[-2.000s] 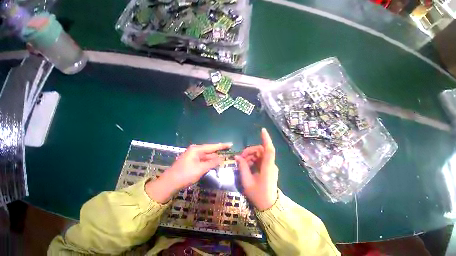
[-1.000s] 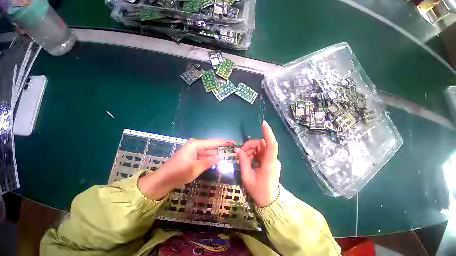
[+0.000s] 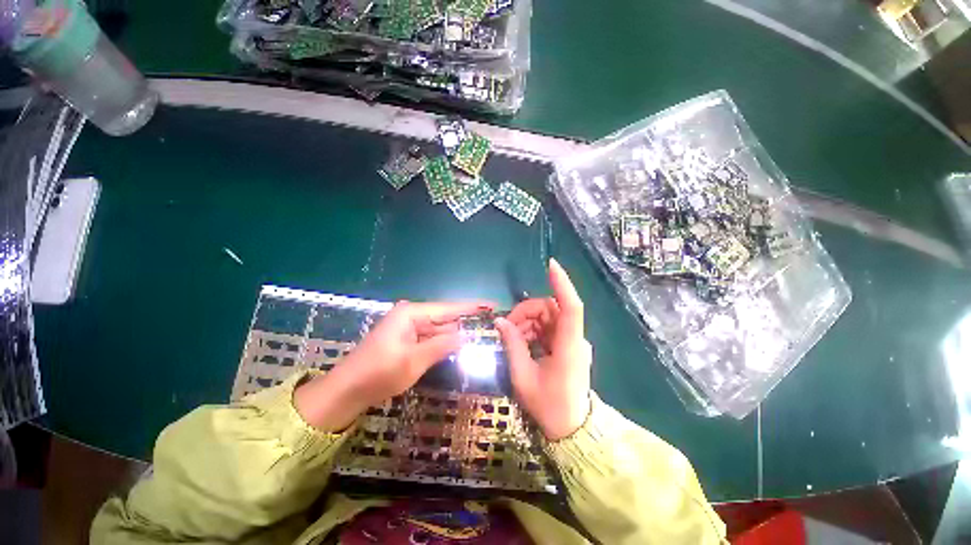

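Note:
A small circuit board (image 3: 480, 324) is held between both hands above the sticker sheet (image 3: 426, 438). My left hand (image 3: 410, 346) pinches the board's left side with thumb and fingers. My right hand (image 3: 545, 346) has its thumb and bent fingers at the board's right end, with the index finger pointing up. A thin dark sliver shows beside the right fingers; I cannot tell what it is. The sheet lies flat under my hands and forearms, patterned with rows of dark and tan pieces. Strong glare hides the sheet just below the board.
Several loose boards (image 3: 470, 196) lie beyond the sheet. A clear tray (image 3: 697, 367) with a heap of boards is at right. A stacked supply tray (image 3: 519, 94) is at the far side. A bottle (image 3: 101, 85), a white phone (image 3: 68, 241) and glossy sheets (image 3: 16, 277) are at left.
The camera view has shifted, so the trays, phone and bottle sit higher and further left or right in the picture. My hands remain together on the board, with only slight finger movement.

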